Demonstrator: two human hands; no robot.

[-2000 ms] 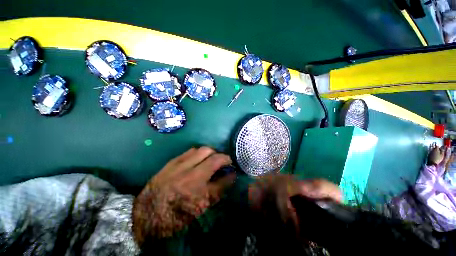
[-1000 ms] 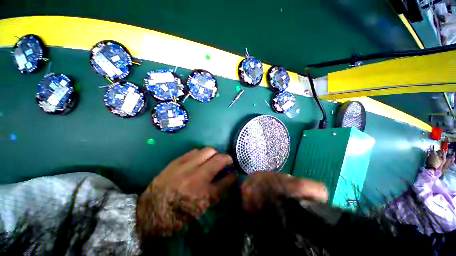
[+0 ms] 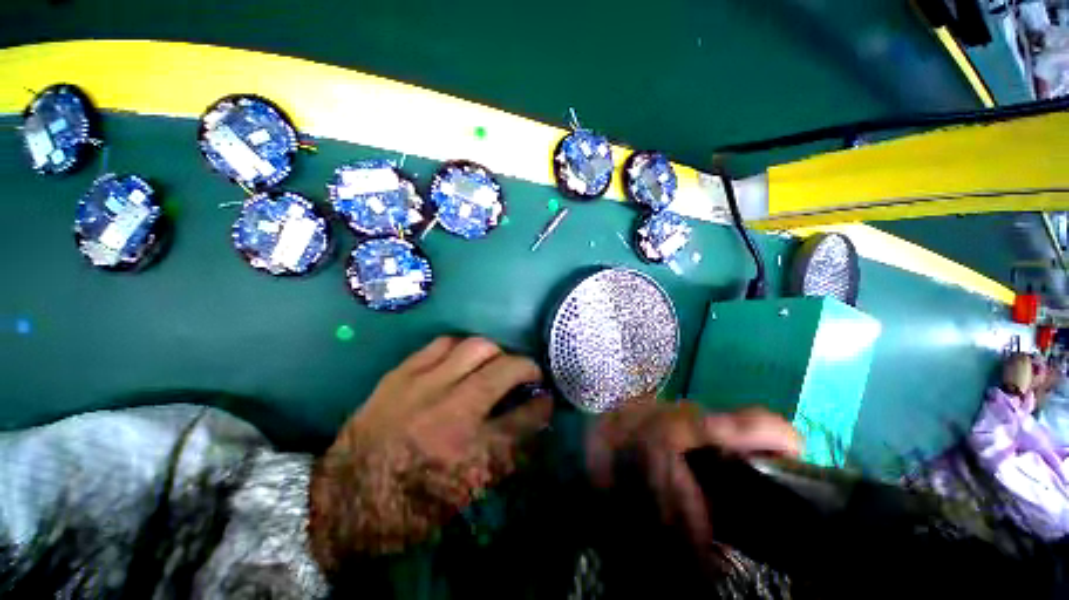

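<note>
My left hand point(image 3: 428, 451) is on the green bench at the lower middle, its fingers curled over a dark object point(image 3: 523, 399), likely a round module, mostly hidden. My right hand point(image 3: 692, 451) is beside it, right of my left hand, closed around a thick black tool point(image 3: 797, 504), likely the electric screwdriver; its tip is not visible. The round dish point(image 3: 614, 340) with a silver, grainy face sits just beyond my hands. Several round circuit board modules point(image 3: 390, 273) with blue boards lie farther out on the bench.
A green box point(image 3: 762, 363) stands right of the dish, with a black cord point(image 3: 746, 234). Another dish point(image 3: 830, 270) is behind it. A thin metal pin point(image 3: 550, 229) lies between module groups. A yellow post point(image 3: 914, 174) crosses at right. A person's pink sleeve point(image 3: 1020, 451) shows far right.
The view has shifted slightly. My right hand and the black tool have moved a little to the right and down since one second ago. My left hand stays nearly in place.
</note>
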